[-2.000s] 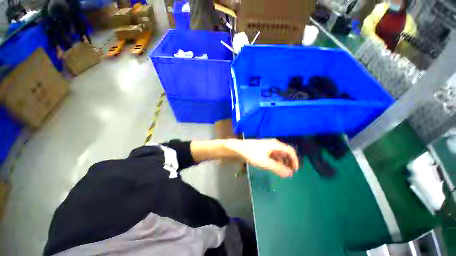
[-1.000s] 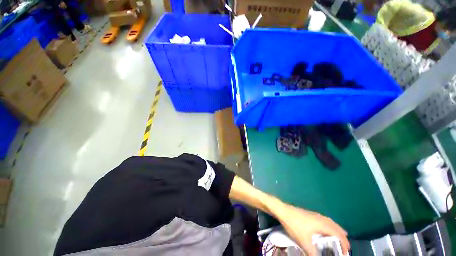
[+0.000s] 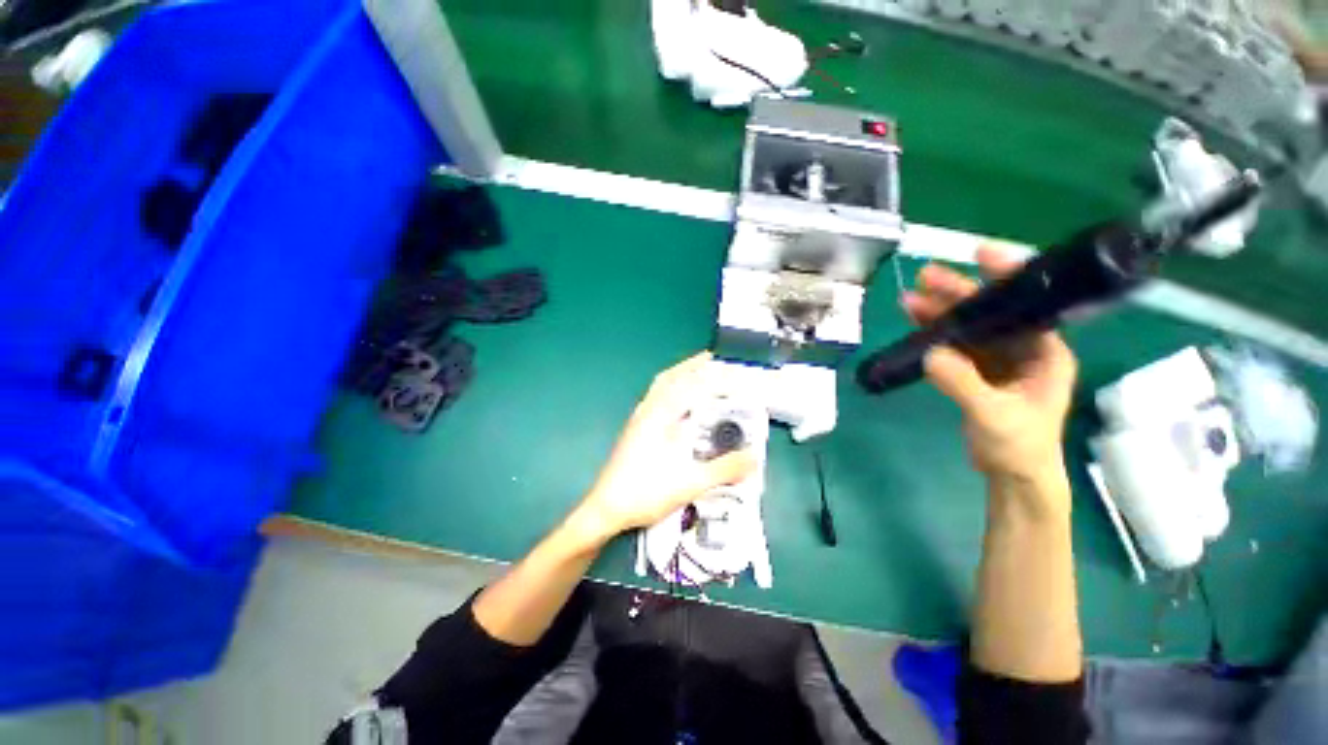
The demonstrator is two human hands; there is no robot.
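My left hand [image 3: 655, 451] holds a white camera housing [image 3: 736, 512] on the green mat at the bench's near edge. The round black lens module [image 3: 727, 435] sits in the housing, with thin wires at its lower end. My right hand [image 3: 1012, 393] is closed around a thick black electric screwdriver [image 3: 1020, 299], raised to the right of the housing. The silver-grey screw feeder [image 3: 816, 218] stands just beyond the housing, its red switch at the top right. A short black cable [image 3: 826, 510] lies right of the housing.
A large blue bin [image 3: 277, 277] is at the left. Black front covers [image 3: 415, 381] lie piled beside it. Another white housing [image 3: 1165, 459] lies at the right by crumpled clear film [image 3: 1270, 408]. More white housings [image 3: 724, 51] lie beyond the white strip [image 3: 619, 186].
The view has swung from the floor and bins at the left to the bench with the feeder. My right hand and the screwdriver have come into view. My left hand now holds the housing.
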